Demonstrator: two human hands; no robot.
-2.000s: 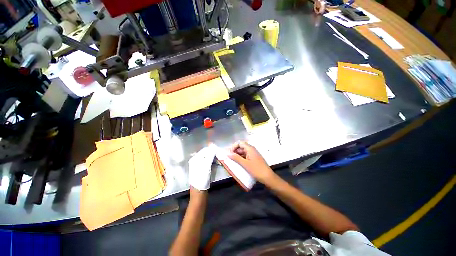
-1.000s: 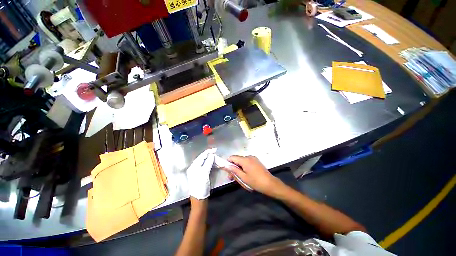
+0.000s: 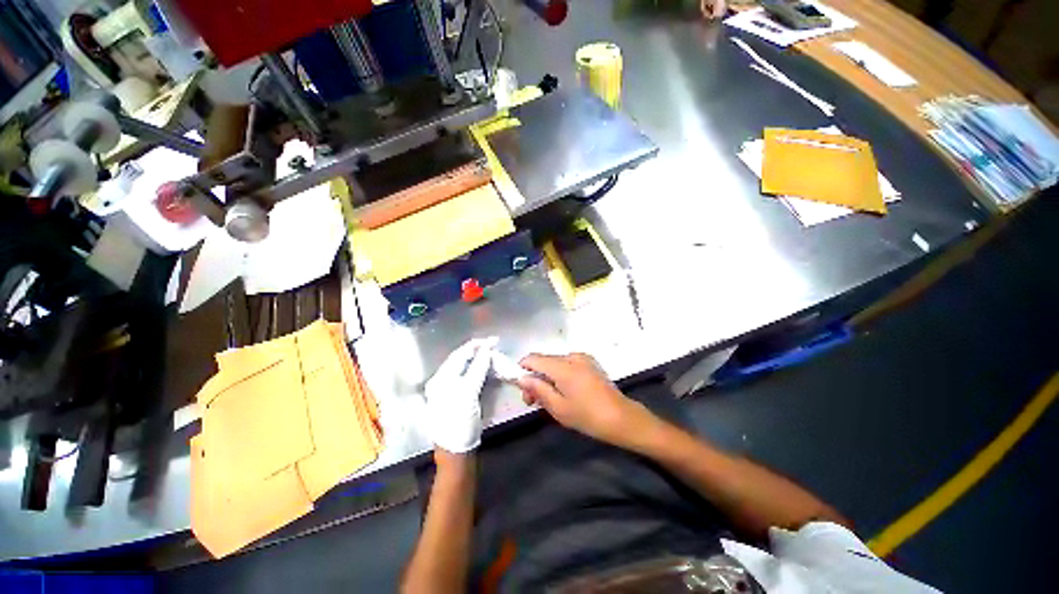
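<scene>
My left hand (image 3: pixel 459 397), in a white glove, pinches one end of a pale narrow piece, apparently the leather strip (image 3: pixel 506 368), above the bench's front edge. My bare right hand (image 3: pixel 578 392) holds its other end and hides most of it. An orange-tan leather panel (image 3: pixel 436 237) lies on the press bed, with a red-brown strip (image 3: pixel 425 195) along its back edge. A stack of leather panels (image 3: pixel 273 424) lies to the left. Another panel (image 3: pixel 822 169) lies on white paper at the right.
The button box (image 3: pixel 462 281) is in front of the press (image 3: pixel 256 23). A black rectangle (image 3: pixel 580 256) in a yellow frame lies right of it. A yellow cylinder (image 3: pixel 600 74) stands behind the grey plate (image 3: pixel 575 145). White paper (image 3: pixel 296 244) lies left of the press.
The held piece showed a broad white face and red-brown edge earlier; now only a short pale part shows between my hands. My right hand has turned over it. The camera view has shifted slightly.
</scene>
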